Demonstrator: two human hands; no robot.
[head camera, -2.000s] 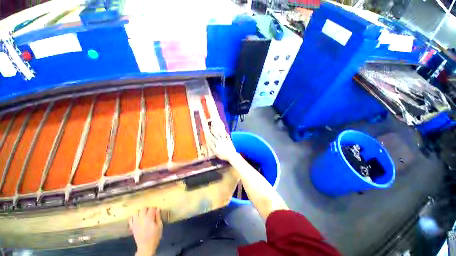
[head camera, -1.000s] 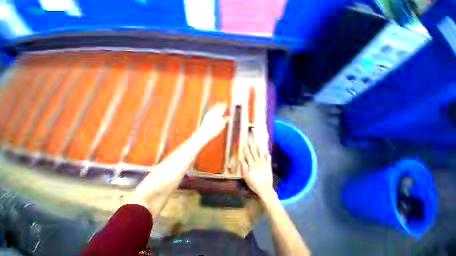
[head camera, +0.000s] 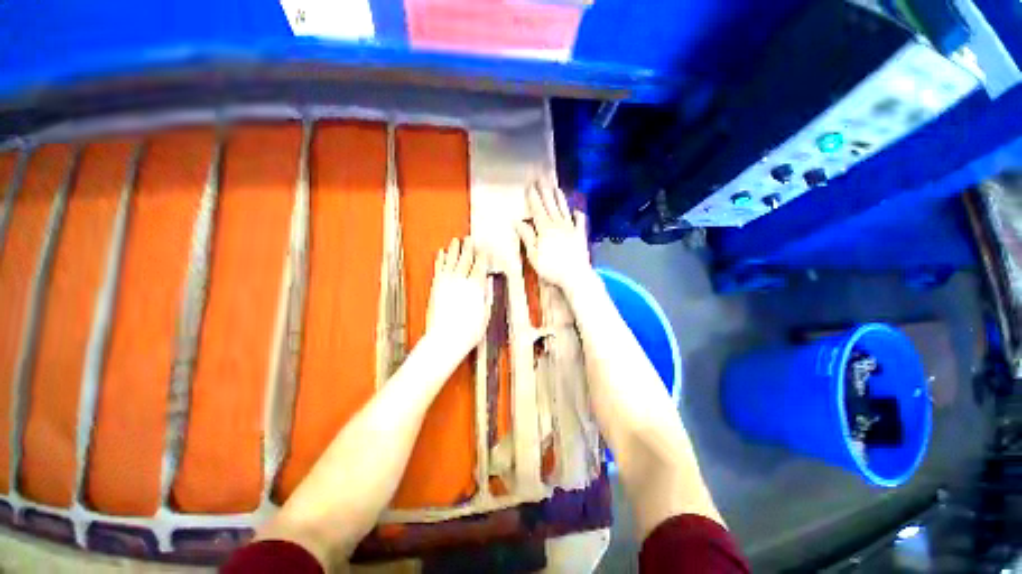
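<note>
The beige-grey waste web lies on the orange cutting pad, with thin ribs between large openings. At its right end is a pale beige band of sheet material with narrow slots lower down. My left hand lies palm down at the band's left edge, over the upper end of a narrow slot. My right hand lies flat near the band's right edge, fingers pointing up and spread. Neither hand is seen gripping anything. No cutting die shows on the sheet.
The blue press beam spans the top, bearing taped papers. A control box stands at the upper right. Two blue tubs, one beside the bed and one with dark scraps, stand on the grey floor. A black block is at the near edge.
Both hands have moved up the sheet toward the press beam. My right hand has shifted from the slots' lower part to the upper right edge. The view has moved closer over the bed.
</note>
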